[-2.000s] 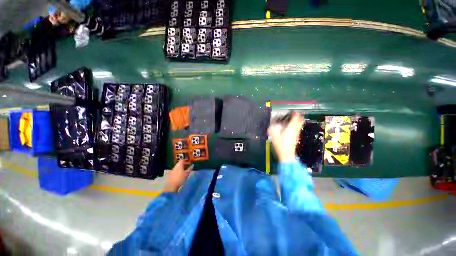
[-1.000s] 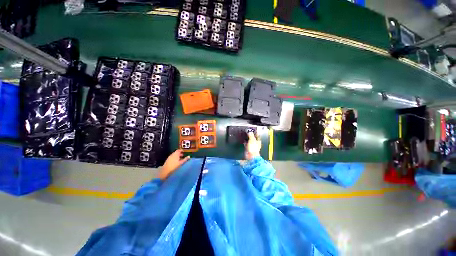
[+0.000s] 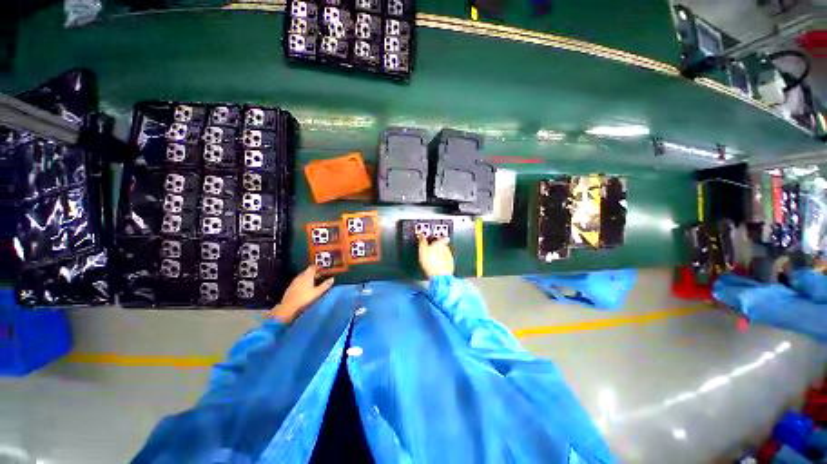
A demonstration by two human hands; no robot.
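A dark fixture block [image 3: 409, 233] lies at the near bench edge with two pale-faced square modules [image 3: 422, 229] side by side on it. My right hand [image 3: 436, 257] is at the right module, its fingertips touching that module or the block; whether they grip it is hidden. Orange fixture plates [image 3: 343, 245] lie left of the block and hold several modules. My left hand [image 3: 303, 292] rests at their lower left corner, thumb and finger apart, with nothing seen in it. An orange plate [image 3: 336, 178] and two piles of dark grey blocks [image 3: 403, 167] lie behind.
A large black tray of modules [image 3: 196, 155] stands left, with shiny black trays [image 3: 54, 227] beyond it. Another parts tray [image 3: 350, 34] is across the bench. A white pad [image 3: 504, 196] and patchwork stack [image 3: 587, 213] lie right. A blue cloth [image 3: 588, 286] hangs at the edge.
My right hand has come from the white pad area to the dark block, which now shows two modules instead of one. My left hand stays by the orange plates. The camera view has shifted.
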